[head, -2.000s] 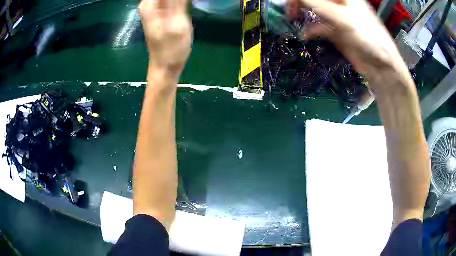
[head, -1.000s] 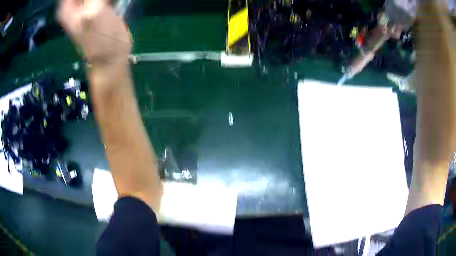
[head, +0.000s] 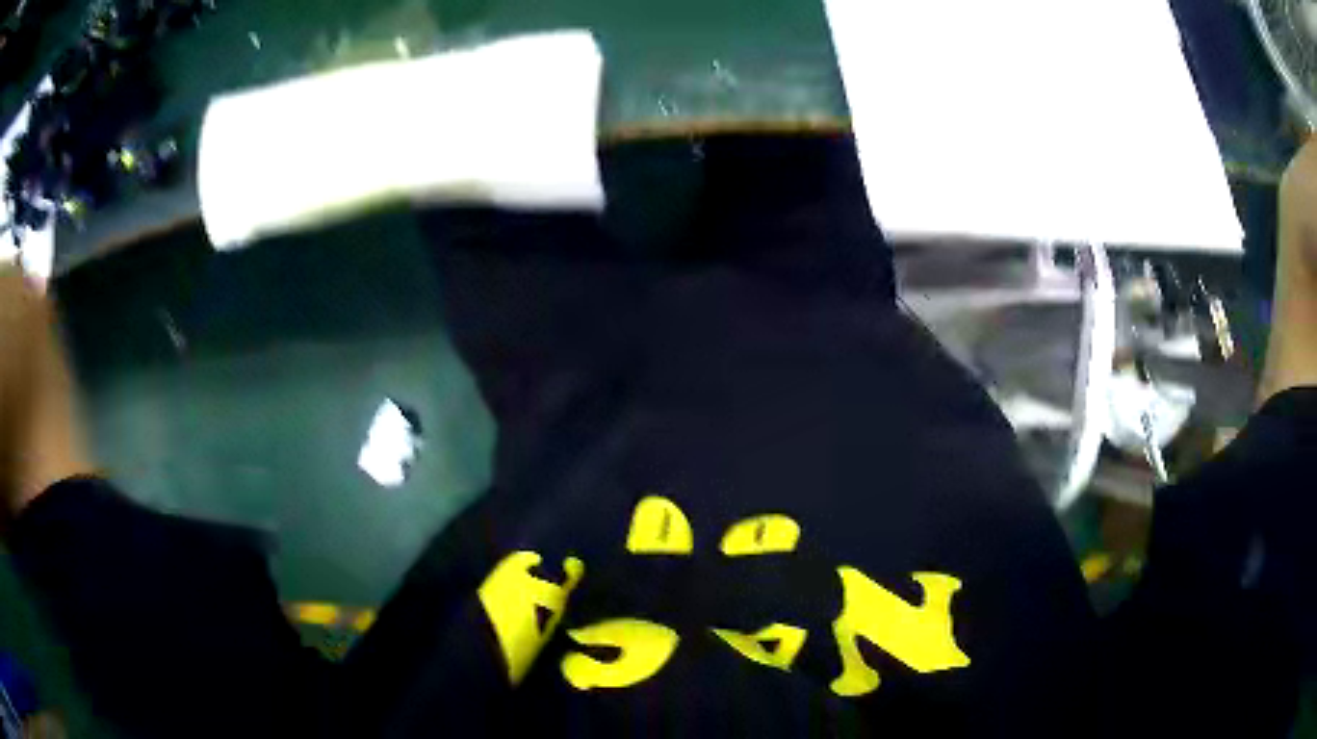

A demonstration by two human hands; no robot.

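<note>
Neither of my hands is in the picture; only a blurred left forearm shows at the left edge and part of the right forearm at the right edge. A narrow white foam strip (head: 405,137) lies along the near bench edge at upper left. A large white foam sheet stack (head: 1033,116) lies at upper right, its near end over the bench edge. A dark tangled adapter pile (head: 101,108) shows, blurred, in the upper left corner.
My dark shirt with yellow lettering fills the lower middle. A small white piece (head: 387,443) is on the green floor at left. A white curved tube or bar (head: 1093,375) and cluttered items are below the bench at right. Part of a fan (head: 1290,51) shows at upper right.
The view has tipped down towards my body, so the bench things sit higher in the picture. My forearms have moved out to the sides and the hands have left the frame.
</note>
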